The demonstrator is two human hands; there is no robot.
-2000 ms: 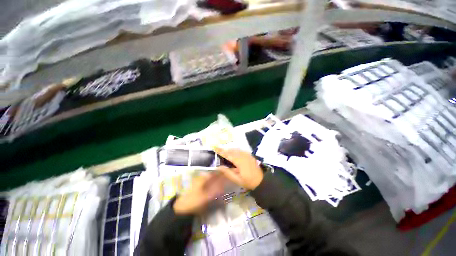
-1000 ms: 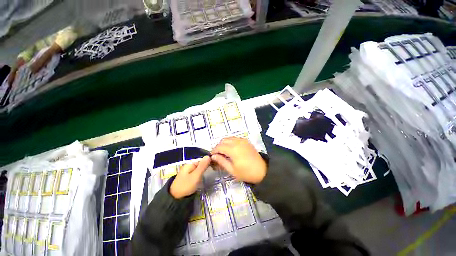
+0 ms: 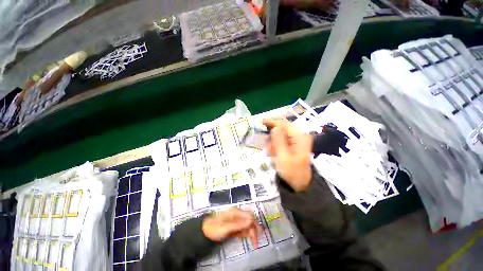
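Note:
A blister tray (image 3: 182, 204) lies in front of me with dark-rimmed and yellow-marked frames in rows. A short strip of black adhesive pads (image 3: 230, 195) lies over its middle, just beyond my left hand (image 3: 231, 225). The left fingers are blurred; whether they touch the strip I cannot tell. My right hand (image 3: 290, 151) is over the tray's far right corner, beside the waste pile. Its fingertips hold a small greyish frame (image 3: 255, 139), tilted and blurred.
A stack of pad sheets (image 3: 126, 217) and the left tray stack (image 3: 47, 225) stand left. The waste pile (image 3: 360, 169) with black pieces on top is right, then the right tray stack (image 3: 423, 116). Beyond are a green conveyor (image 3: 206, 100), a metal post (image 3: 339, 53) and another person's hands (image 3: 53, 74).
My hands have parted. The right has moved up and right to the far corner; the left has moved down and right. The black strip is shorter and nearer the tray's middle.

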